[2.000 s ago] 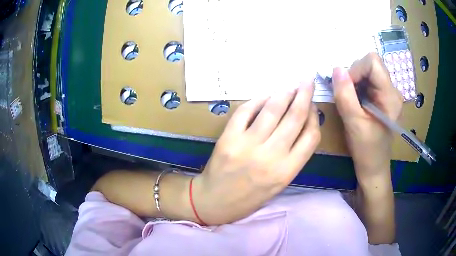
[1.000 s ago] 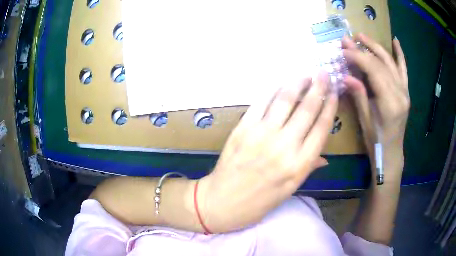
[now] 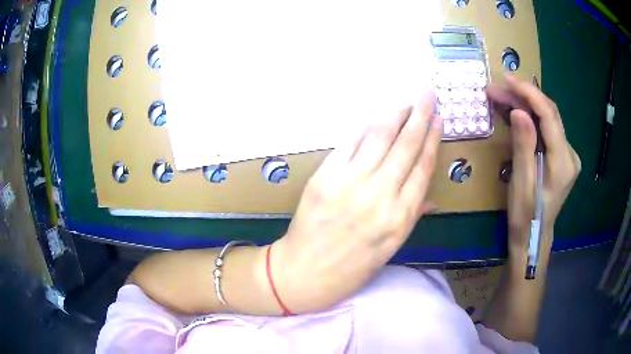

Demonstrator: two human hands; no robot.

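A white record sheet, glared to blank white, lies on a tan perforated tray. A pocket calculator with a grey display and round pink keys lies at the sheet's right edge. My left hand rests flat over the sheet's lower right part, fingertips close to the calculator's left side. My right hand is just right of the calculator, fingers curled, and holds a clear gel pen with its dark end pointing down along the wrist.
A green mat with blue and yellow edging surrounds the tray. A dark thin tool with a white band lies on the mat at the right. Silvery round parts show in the tray's holes. Trays or racks stand at the left edge.
Compared with two seconds ago, my right hand has moved off the sheet to beside the calculator, its pen now pointing down. The sheet and calculator appear further left in view.
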